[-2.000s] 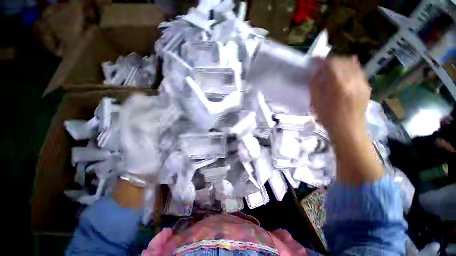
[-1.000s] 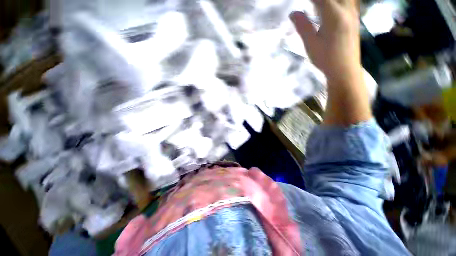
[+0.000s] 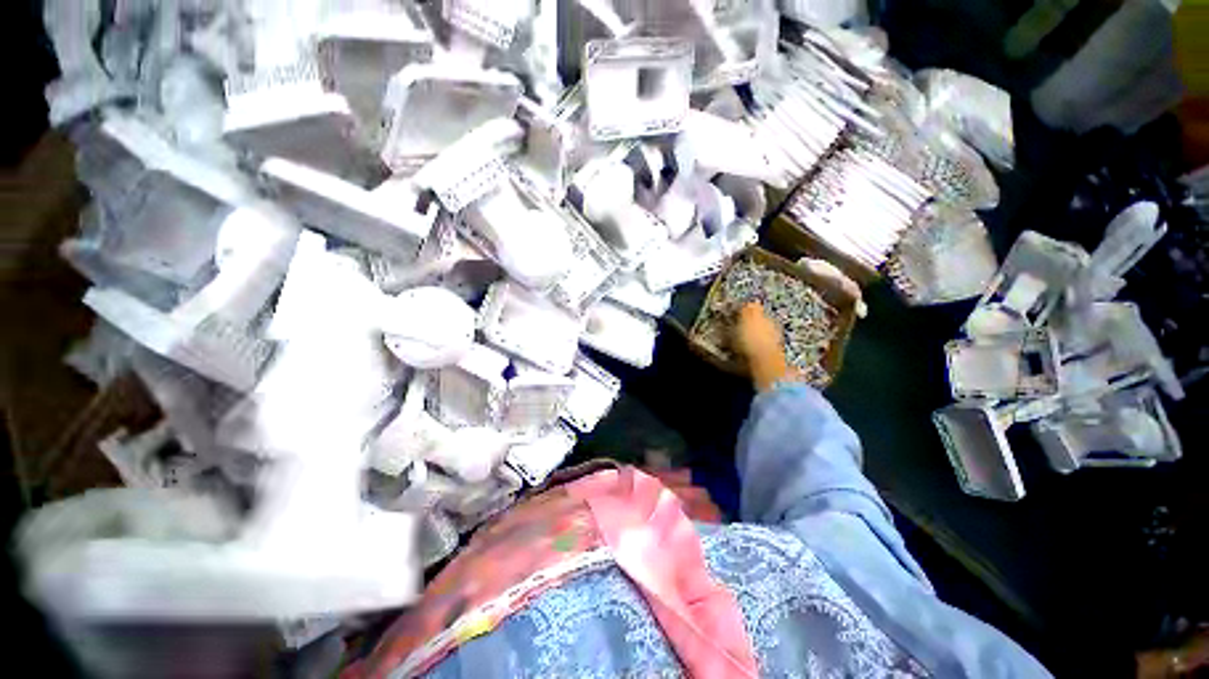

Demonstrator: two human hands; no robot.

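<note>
My bare right hand (image 3: 758, 340) reaches into a small open carton (image 3: 849, 348) of tiny silvery-beige hardware. Its fingertips are down among the pieces, so whether they pinch any is hidden. My gloved left hand (image 3: 100, 524) is blurred at the lower left and holds a large, blurred white housing (image 3: 252, 581). A heap of white housings (image 3: 458, 113), some with necks and round ends, lies in front of me and to the left of the carton.
Thin white strips (image 3: 859, 206) stand in rows behind the small carton, with whitish nested covers (image 3: 941, 252) beside them. A separate small pile of white parts (image 3: 1001, 365) lies on the dark surface at the right. Brown cardboard (image 3: 60, 385) shows at the left edge.
The view has turned right and down. My right hand, raised with spread fingers a second ago, is now down in the small carton. The held white housing now shows at lower left.
</note>
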